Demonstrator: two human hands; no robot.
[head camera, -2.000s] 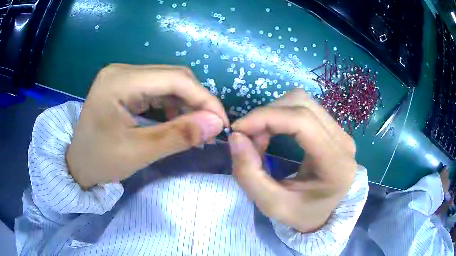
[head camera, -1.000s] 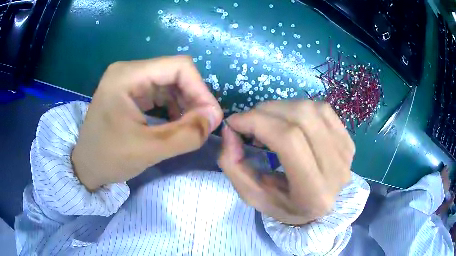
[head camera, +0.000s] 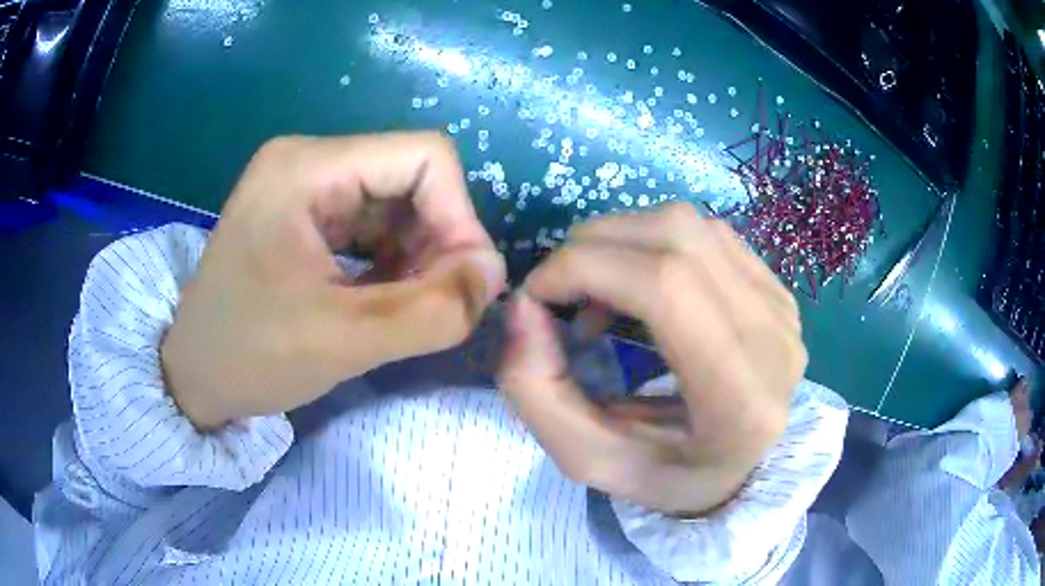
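My left hand (head camera: 332, 269) is bare, with thumb and forefinger pinched together above my lap. My right hand (head camera: 676, 355) is bare and meets it, its thumb and forefinger tips close together beside the left fingertips. Something tiny and dark shows between the two hands, too small and blurred to name. Small pale pieces (head camera: 562, 177) lie scattered on the green mat beyond my hands. A tangled red-dark pile of wired components (head camera: 811, 212) lies to their right.
Slim silvery tweezers (head camera: 911, 261) lie right of the pile on the green mat (head camera: 275, 103). A black tray (head camera: 882, 69) stands at the upper right, and dark trays at the left edge. Another person's striped sleeve (head camera: 957, 446) shows at the lower right.
The pale glint between my fingertips seen two seconds ago no longer shows. My right hand closed in and turned, then its fingers curled rounder again. My left hand shifted only slightly.
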